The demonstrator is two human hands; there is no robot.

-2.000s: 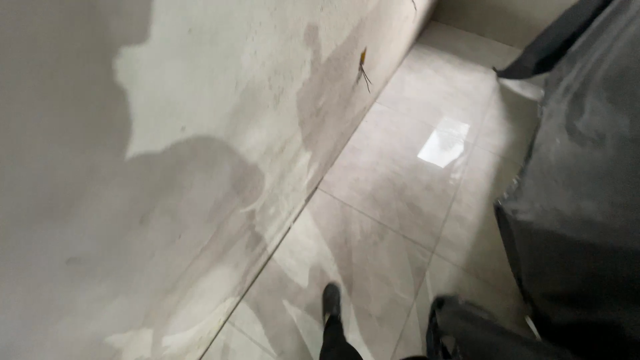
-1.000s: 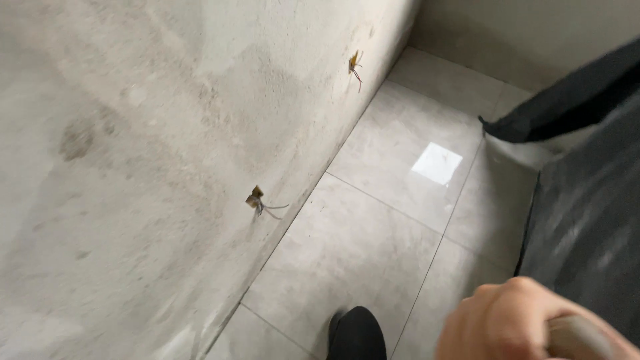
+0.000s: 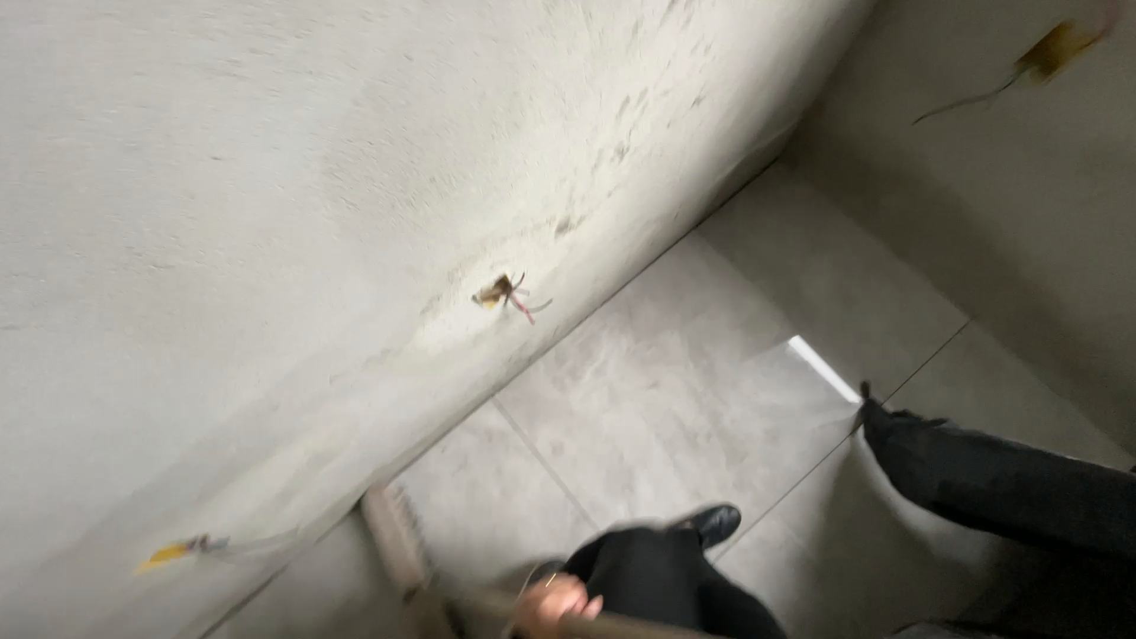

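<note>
At the bottom, what appears to be my left hand [image 3: 555, 608] is closed around a pale pole [image 3: 626, 627]. A paint roller [image 3: 395, 537] with a light, nubbly sleeve lies to the left of the hand, near the foot of the left wall [image 3: 266, 222]; blur hides how it joins the pole. Beyond the hand are my dark trousers [image 3: 657, 577] and a black shoe [image 3: 717, 524]. My right hand is out of sight.
Wires stick out of a wall box [image 3: 497, 291] and another yellowish box [image 3: 169, 556] on the left wall, and a third [image 3: 1056, 51] on the far wall. Black fabric [image 3: 994, 479] extends over the tiled floor [image 3: 657, 373] from the right.
The paint roller and pole have come into view at the bottom. A hand was at the lower right one second ago; none shows there now. The view has shifted towards the corner.
</note>
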